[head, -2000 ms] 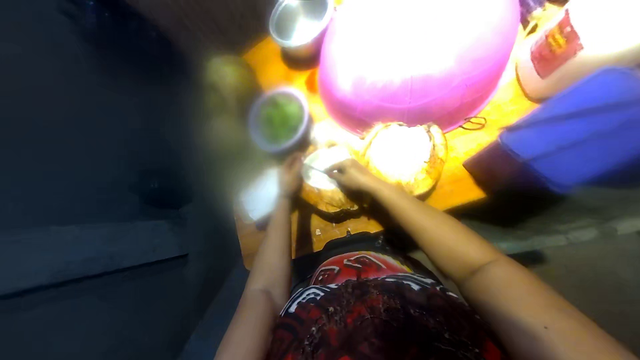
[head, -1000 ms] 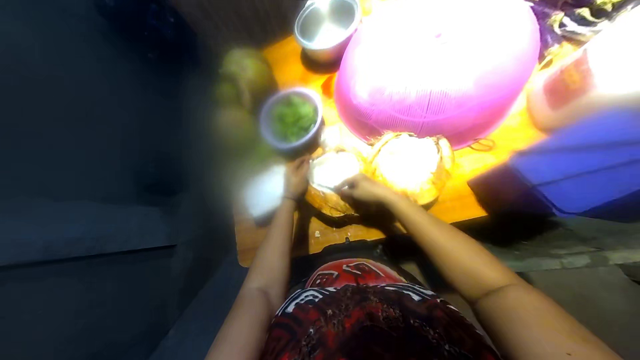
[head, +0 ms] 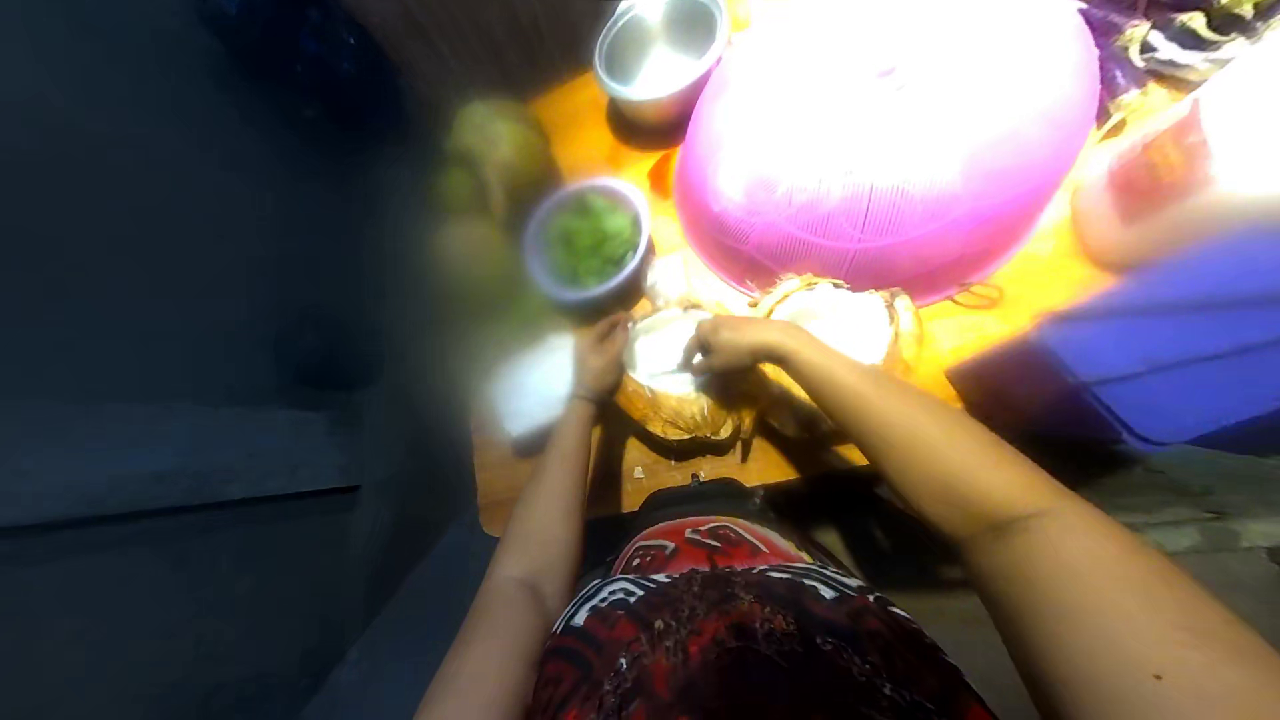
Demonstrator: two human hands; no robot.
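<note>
An opened coconut half in a brown fibrous husk (head: 682,408), its white inside turned up, rests at the near edge of a wooden table. My left hand (head: 602,355) is against its left rim, with the fingers partly hidden. Over the right part of the white inside, my right hand (head: 725,345) is closed on a thin utensil, whose kind I cannot tell in the glare. Just to the right sits a second husked coconut piece (head: 850,325), very bright. A bowl of chopped green vegetable (head: 592,240) stands behind my left hand.
A large pink plastic cover (head: 850,235) stands behind the coconuts. A metal pot (head: 650,85) is at the back. Green round fruits (head: 500,150) lie left, a white object (head: 537,388) by my left wrist. At right are a blue plastic container (head: 1180,340) and a whitish container (head: 1130,200).
Both hands stay at the same coconut half, and the right hand has shifted slightly over its white inside. Nothing has plainly been let go or taken up.
</note>
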